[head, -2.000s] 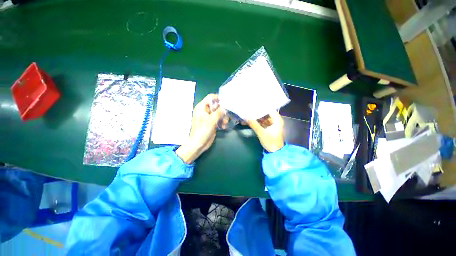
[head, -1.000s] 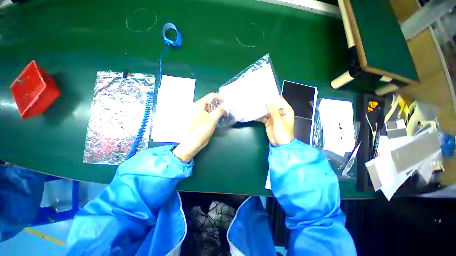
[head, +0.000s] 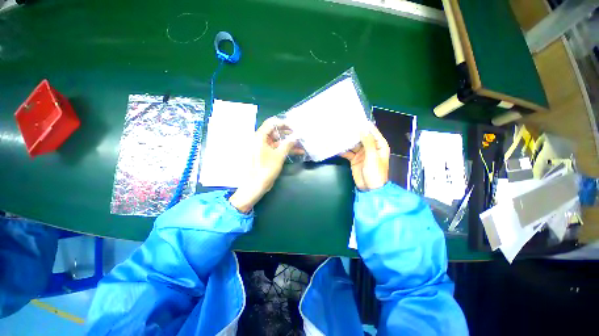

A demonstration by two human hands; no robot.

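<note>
A clear bag with a white sheet [head: 330,123] is held tilted above the green bench, in front of me. My left hand [head: 268,156] grips its lower left corner. My right hand [head: 370,161] grips its lower right edge, thumb on top. Both hands are bare, with blue sleeves. A silver bag [head: 154,154] lies to the left. A plain white rectangle [head: 228,144] lies between it and my left hand. A black-and-white strip [head: 397,131] lies partly hidden behind my right hand. A clear plastic bag with a white sheet [head: 441,167] lies right of it.
A red bin [head: 47,119] stands far left. A blue wrist strap [head: 226,49] lies at the back, its coiled cord crossing the silver bag. A green-topped stand [head: 499,56] is back right. A black tray [head: 485,223] with papers and small items lies far right. The bench's front edge is near my sleeves.
Over the two seconds, my right hand has shifted right from under the bag to its right edge. The held bag has turned and tilted slightly. My left hand keeps its grip at the corner.
</note>
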